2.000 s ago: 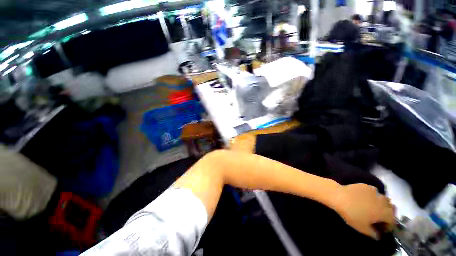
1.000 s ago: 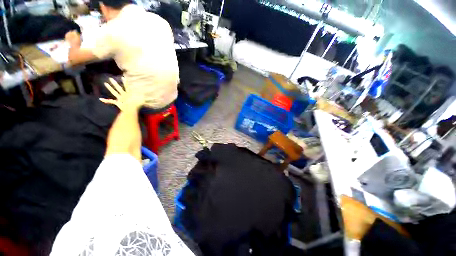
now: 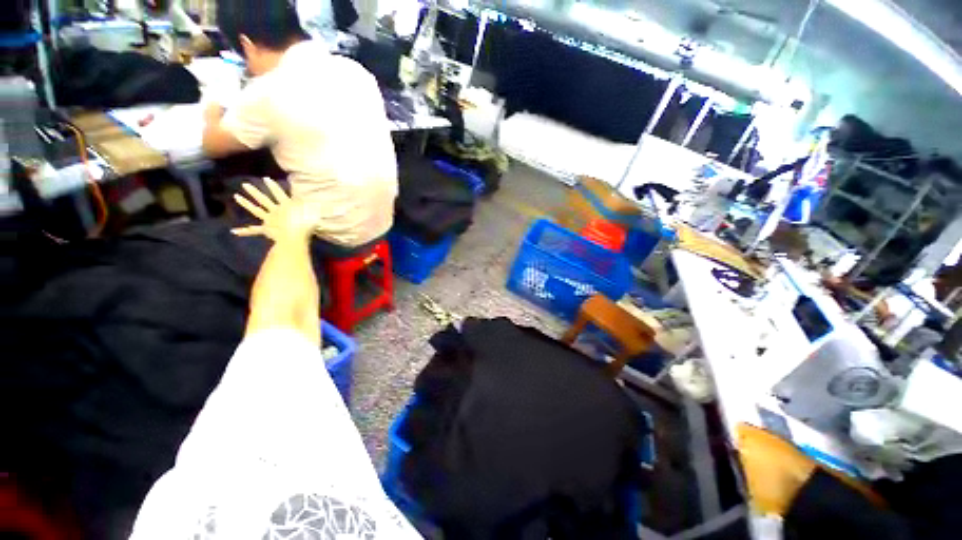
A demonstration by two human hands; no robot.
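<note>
My left hand (image 3: 276, 214) reaches out with a bare forearm and white sleeve, fingers spread and empty. It overlaps the lower back of a seated person in view; whether it touches cannot be told. A large heap of black cloth (image 3: 127, 348) lies at the left, below and beside my arm. Another black cloth heap (image 3: 527, 422) fills a blue crate (image 3: 397, 448) at bottom centre. Black cloth (image 3: 844, 508) also lies at the lower right by the table end. My right hand is not in view.
A person (image 3: 327, 127) sits on a red stool (image 3: 361, 283) at a table, back to me. Blue crates (image 3: 570, 276) and a brown wooden stool (image 3: 612, 325) stand on the floor. A white sewing table (image 3: 717, 338) with a machine housing (image 3: 844, 374) runs along the right.
My left hand left the black cloth at the right and swung left, fingers now spread. The view turned left to the floor and seated person. Since one second ago it shifted only slightly.
</note>
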